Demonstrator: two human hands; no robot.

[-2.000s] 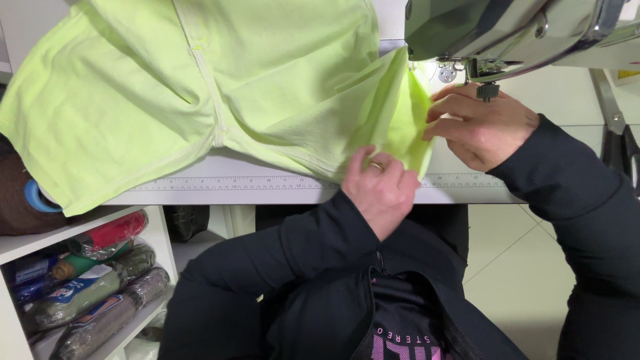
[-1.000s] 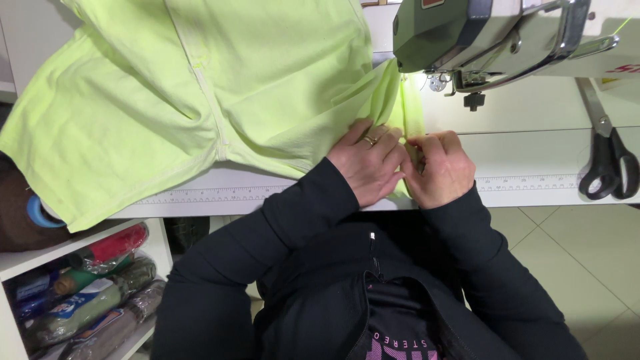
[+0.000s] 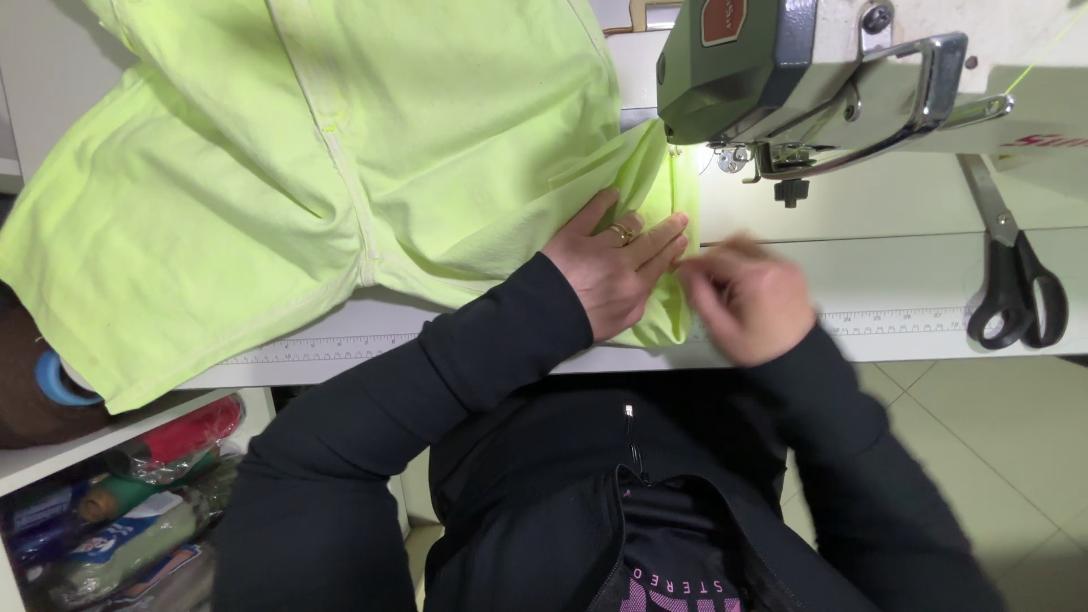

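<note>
A lime-green cloth garment (image 3: 476, 153) lies spread over the sewing table, its right edge folded and running up to the needle area of a sewing machine (image 3: 765, 85). My left hand (image 3: 616, 263), with a ring on one finger, rests on the folded part with its fingers spread and presses it to the table. Just right of that fold is my right hand (image 3: 748, 297), blurred, with curled fingers; its fingertips are by the garment's edge, and whether they pinch the cloth cannot be made out. The machine's needle is mostly hidden behind its head.
Black-handled scissors (image 3: 1011, 289) lie on the table at the right. A measuring scale (image 3: 884, 321) runs along the front edge. At the left are a large brown thread cone (image 3: 25, 374) with a blue core and a shelf (image 3: 110, 438) of wrapped thread spools.
The folded edge now lies flatter under my left hand, which has opened out from its bunched grip. My right hand has moved off to the right of my left hand, where the two were touching.
</note>
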